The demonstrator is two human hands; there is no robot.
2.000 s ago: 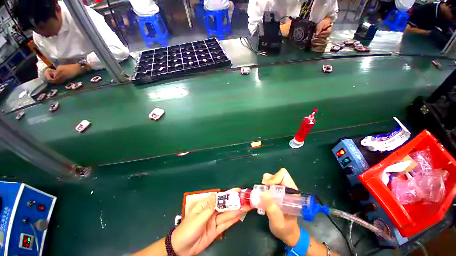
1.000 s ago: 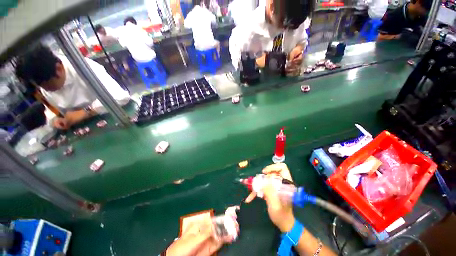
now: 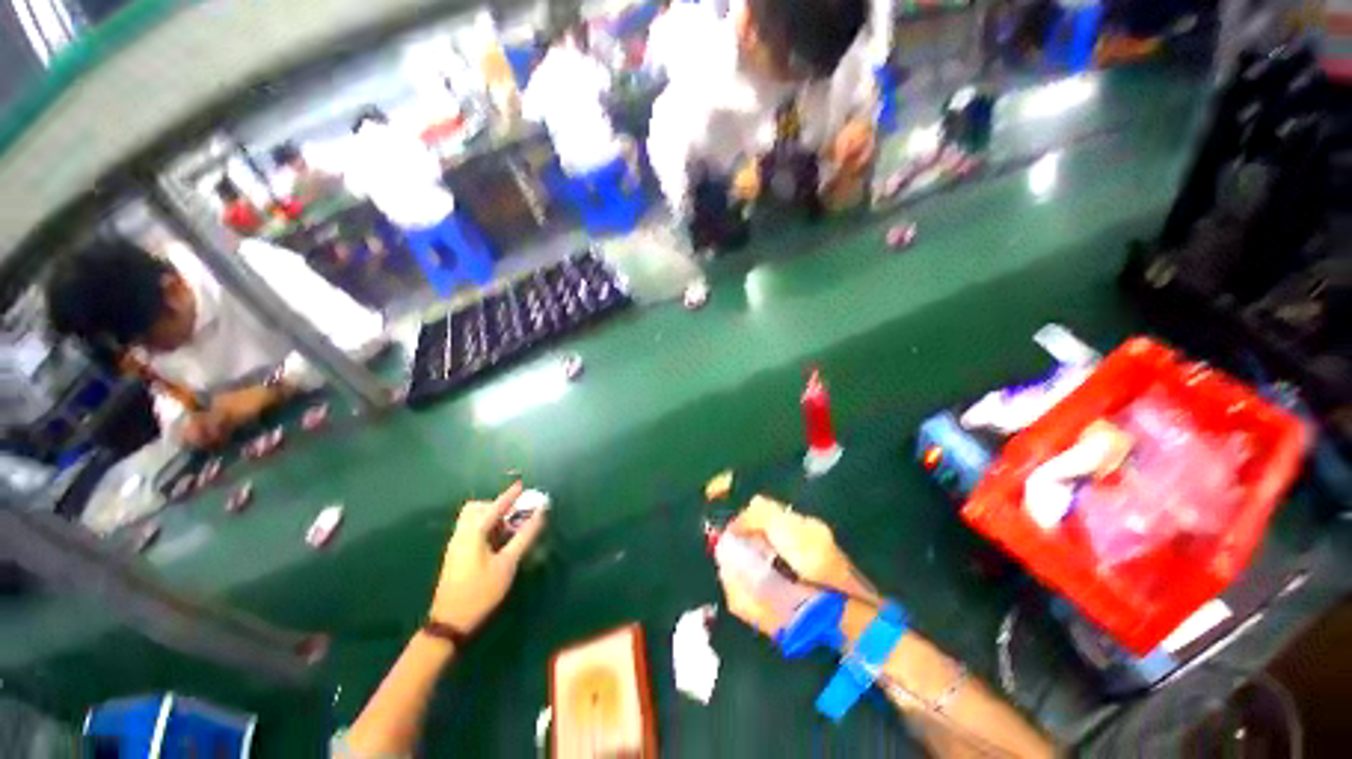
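My left hand (image 3: 482,559) is over the near edge of the green belt, thumb and fingers closed on a small white-and-dark module (image 3: 525,512). My right hand (image 3: 774,561) is wrapped around the dispensing syringe (image 3: 752,569), whose red end points up and left; its blue cap shows by the wrist. The reddish-brown pressing pad (image 3: 604,697) with a pale centre lies at the bottom middle, with no module on it. A crumpled white wipe (image 3: 696,654) lies to its right. The picture is blurred.
A red spare syringe (image 3: 819,424) stands upright beyond my right hand. A red bin (image 3: 1142,489) with pink bags sits at right over a blue controller (image 3: 953,452). Modules lie along the green belt (image 3: 653,393). A black parts tray (image 3: 516,325) and several people are across it.
My left hand has moved from beside the pad up and left to the belt. The pad and wipe are now uncovered. My right hand still holds the syringe. The view has tilted.
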